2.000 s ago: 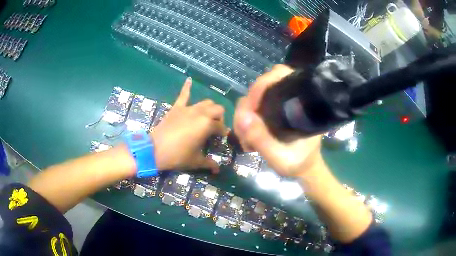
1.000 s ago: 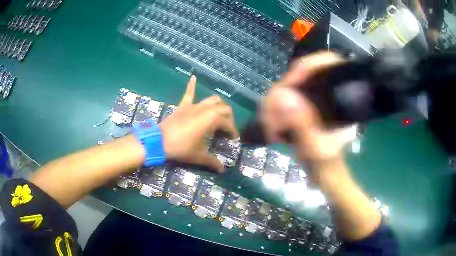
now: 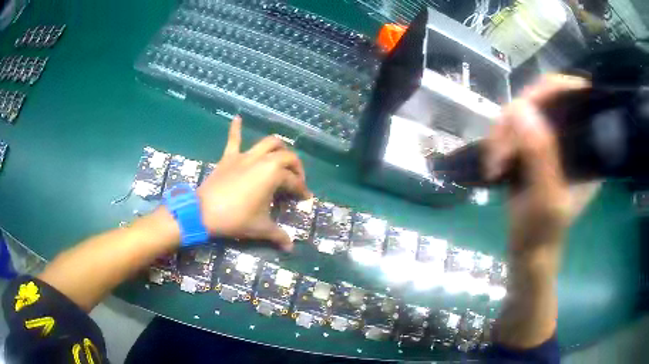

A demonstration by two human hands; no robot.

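Observation:
My right hand [image 3: 530,146] is closed around the thick black electric screwdriver [image 3: 612,131], blurred, at the right. Its dark nose points left to the metal front of the screw feeder [image 3: 416,153]; whether it touches cannot be told. My left hand [image 3: 252,188], with a blue wristband, rests over the upper row of circuit boards, thumb and bent fingers on either side of a circuit board [image 3: 297,215], index finger stretched out. Whether the fingers press on this board cannot be told. A lower row of boards [image 3: 276,286] lies nearer me. Any screw is too small to see.
A clear ribbed tray [image 3: 263,78] lies beyond the boards, left of the feeder. An orange object [image 3: 391,37] and a white round container [image 3: 526,28] stand behind. Small slanted parts [image 3: 23,69] lie at the far left. Tiny white bits lie near the curved bench edge.
My right hand has moved right with the screwdriver, away from the boards, and the feeder is uncovered. My left hand stays at the same board. The view has shifted slightly.

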